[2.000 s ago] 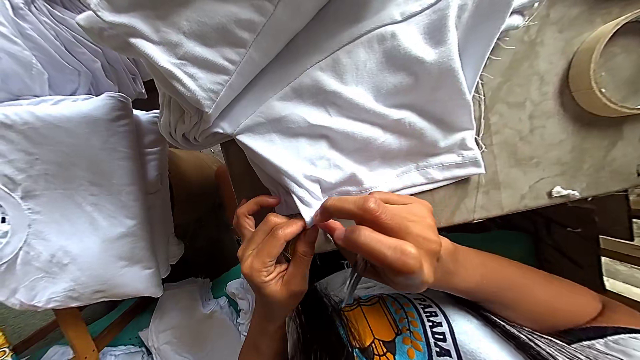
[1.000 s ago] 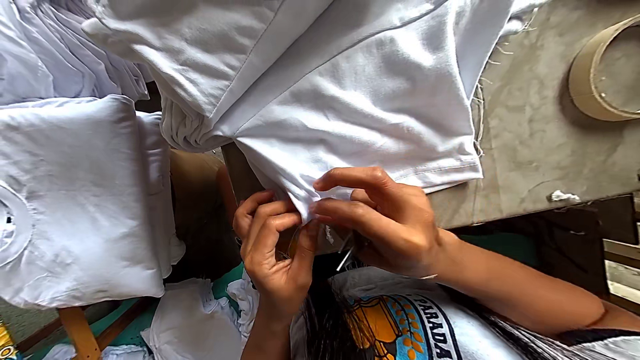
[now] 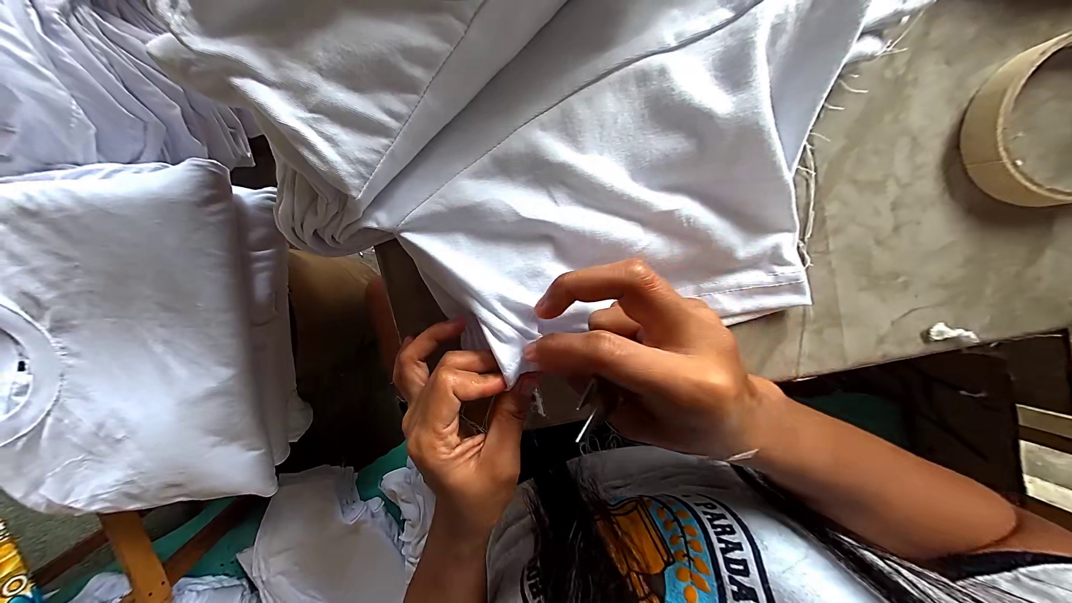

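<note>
A white knit garment (image 3: 636, 184) with a stitched seam and a hemmed edge lies over the table's edge. My left hand (image 3: 461, 402) pinches a corner of its hem between thumb and fingers. Just to the right, my right hand (image 3: 662, 352) has its index finger raised, and another fingertip touches the cloth beside that pinch. A small metal tool (image 3: 591, 412), partly hidden, sticks out below the right palm; its kind I cannot tell. Loose threads hang from the garment's right edge.
Folded white shirts (image 3: 134, 335) are stacked at left, with more white cloth (image 3: 100, 92) behind. A cardboard ring (image 3: 988, 142) and a white scrap (image 3: 951, 333) lie on the grey tabletop (image 3: 888, 251). White cloth pieces (image 3: 318, 536) lie lower down.
My right hand's index finger has lifted away from the hem corner, where it was pinching two seconds ago. My left hand stays at the corner. The garment has barely moved.
</note>
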